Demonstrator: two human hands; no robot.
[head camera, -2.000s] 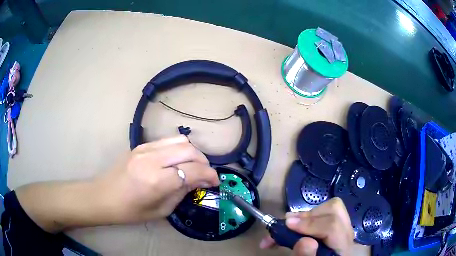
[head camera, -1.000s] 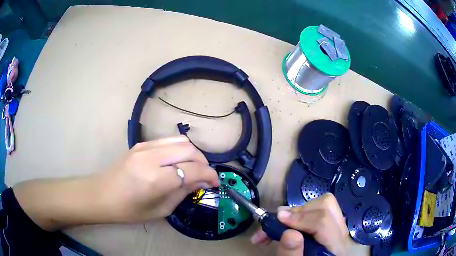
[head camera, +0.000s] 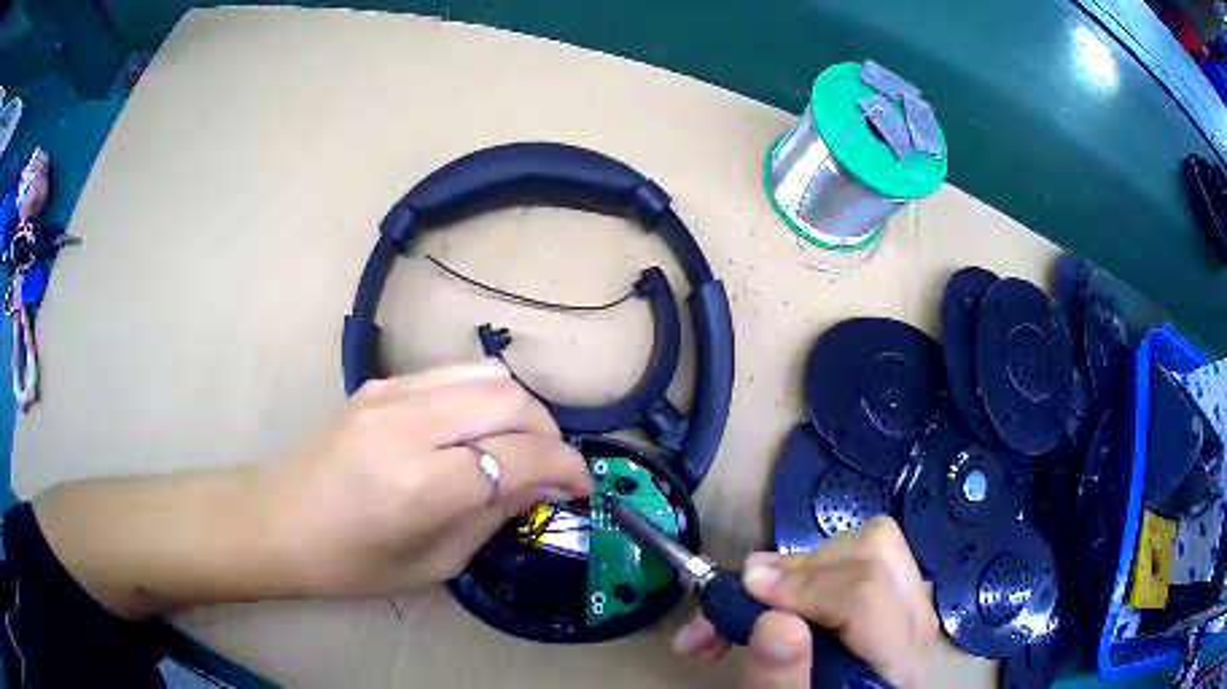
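The headphone set (head camera: 532, 172) lies flat on the tan board. Its open ear cup housing (head camera: 518, 612) holds a green circuit board (head camera: 626, 572) and a silver battery with yellow tape (head camera: 541, 522). My left hand (head camera: 431, 471), wearing a ring, pinches at the board's upper left edge; the fingertips hide what they hold, perhaps a thin wire. My right hand (head camera: 841, 606) holds the soldering iron (head camera: 720, 592) like a pen, its tip at the board's upper left part beside my left fingertips. A thin dark cable (head camera: 518, 299) curves inside the headband, near the black yoke (head camera: 666, 343).
A solder wire spool (head camera: 834, 168) with grey metal pieces on top stands at the upper right. Black speaker plates (head camera: 875, 390) are piled at the right, beside a blue tray (head camera: 1124, 538). Keys with a pink strap (head camera: 27, 269) lie at the left edge.
The soldering iron's tip has shifted slightly up and left on the circuit board. My left hand stays nearly in place. The whole view has shifted slightly.
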